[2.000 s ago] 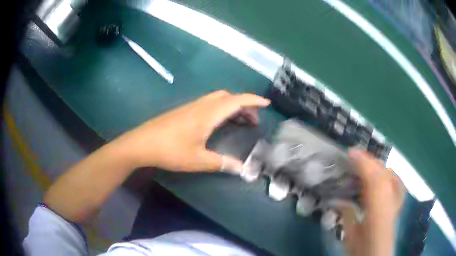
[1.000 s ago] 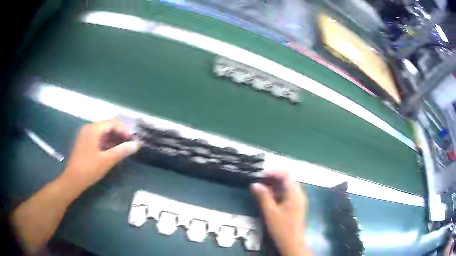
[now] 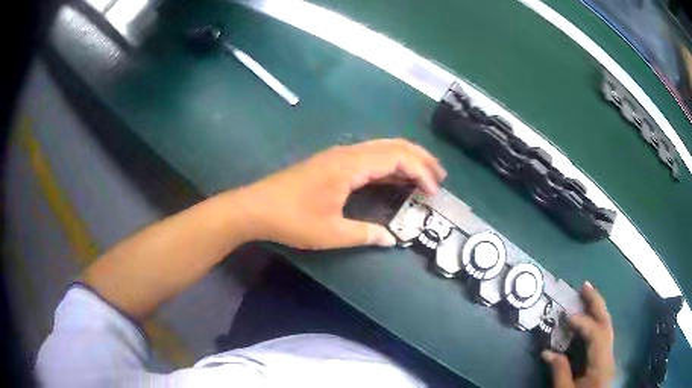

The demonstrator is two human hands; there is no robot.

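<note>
A silver metal housing (image 3: pixel 502 254) lies slanted in front of me. Two pale discs ringed in black and white sit in its middle positions; dark curved loops show near both ends. My left hand (image 3: pixel 357 193) grips its left end between fingers and thumb, with a whitish covering on the thumb tip. My right hand (image 3: pixel 588 341) grips its right end, fingers at the far edge and thumb at the near edge. A stack of black ridged parts (image 3: pixel 523 163) lies just beyond the housing.
A slim silver-white tool (image 3: pixel 262 73) lies at the upper left beside a dark clump (image 3: pixel 205 38). Another silver bar (image 3: pixel 641 125) lies on the belt at the far right. Black parts (image 3: pixel 664 341) lie at the right edge. A shiny metal block (image 3: pixel 124 14) stands at the top left.
Both hands have moved from the black stack to the housing's ends. The housing now shows discs, where a second ago an open-lobed face showed. The view has swung left.
</note>
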